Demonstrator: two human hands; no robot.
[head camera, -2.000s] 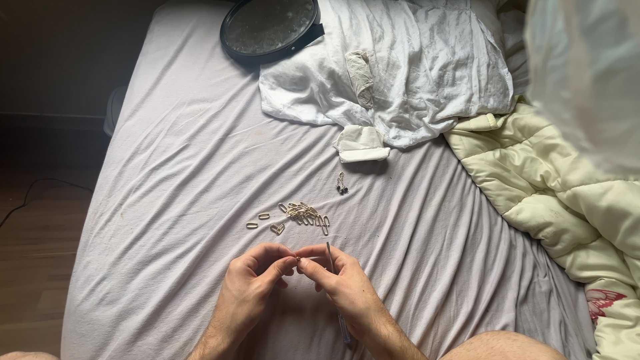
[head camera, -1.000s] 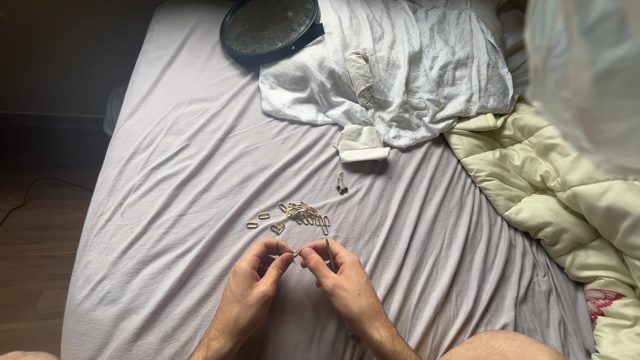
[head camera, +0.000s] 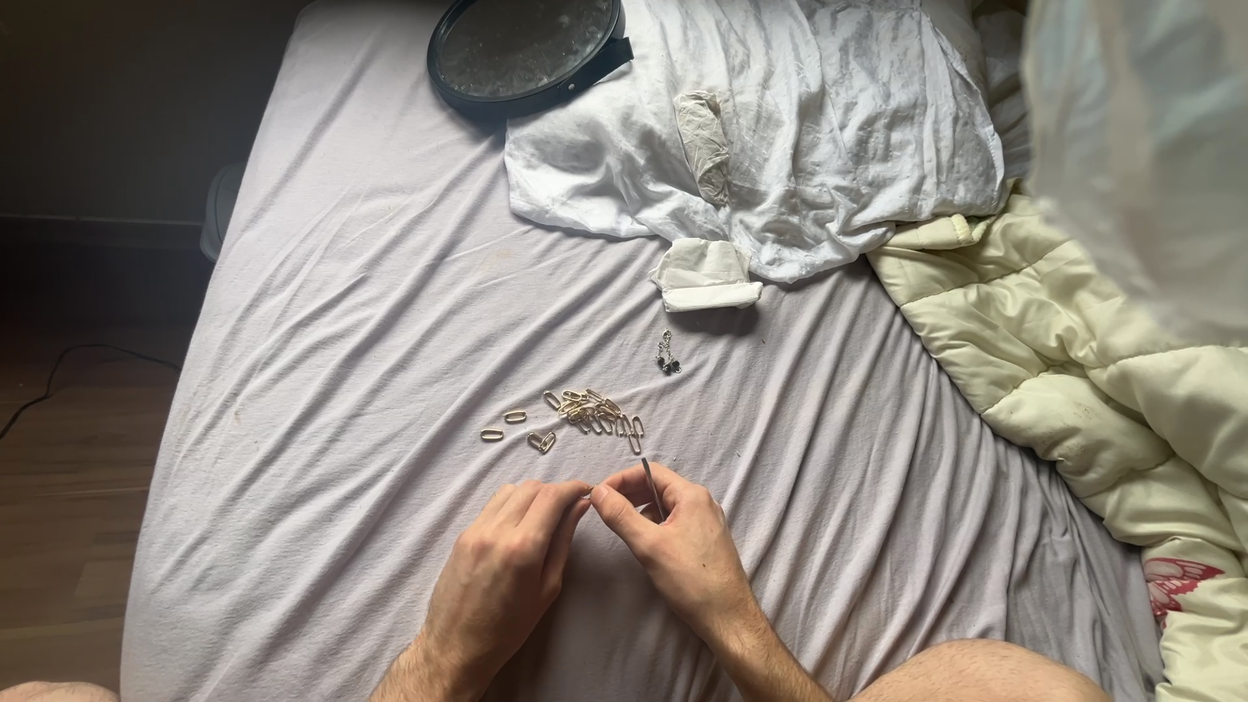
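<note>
My left hand (head camera: 507, 565) and my right hand (head camera: 678, 546) meet at the fingertips just below a small pile of gold-coloured oval metal links (head camera: 595, 411). Something tiny is pinched where the fingertips touch, mostly hidden by them. A thin dark metal tool (head camera: 651, 487), its kind unclear, also sticks up from the fingers of my right hand. A few loose links (head camera: 491, 435) lie left of the pile. Above it on the sheet rests a small chain piece with dark beads (head camera: 667, 355).
A small white folded packet (head camera: 710, 277) lies beyond the chain piece, near a crumpled white cloth (head camera: 829, 146). A round dark-rimmed mirror (head camera: 526, 49) partly rests on that cloth. A pale yellow quilt (head camera: 1053, 370) covers the right side of the bed.
The fingertips of my two hands, slightly apart one second ago, are now together. The pile of links looks the same.
</note>
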